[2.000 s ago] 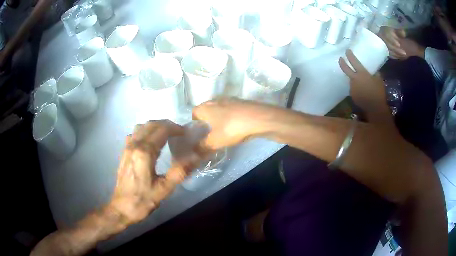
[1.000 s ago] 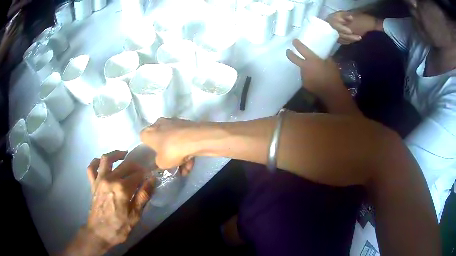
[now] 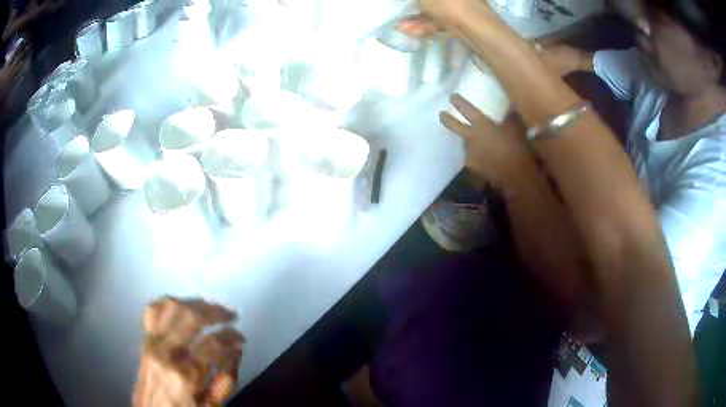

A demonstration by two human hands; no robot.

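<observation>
Upright white containers (image 3: 231,187) stand on the white table (image 3: 279,298), their open mouths up. My left hand (image 3: 191,350) is at the bottom left, blurred, its fingers curled; no container shows in it. My right hand (image 3: 444,16), on the arm with the silver bangle, reaches to the top of the view. Its fingers are at the mouth of a white container (image 3: 398,63) and appear to grip its rim; glare and blur hide the details.
More white containers (image 3: 49,286) line the left side, some with shiny film. A black strip (image 3: 378,176) lies near the table edge. A neighbour's hand (image 3: 485,139) touches a white container under my right forearm. A person in a white T-shirt (image 3: 677,151) sits at the right.
My hands have parted. My right hand has moved up and away to the far containers. The film-covered container between my hands is gone from there. My left hand is lower, its fingers curled.
</observation>
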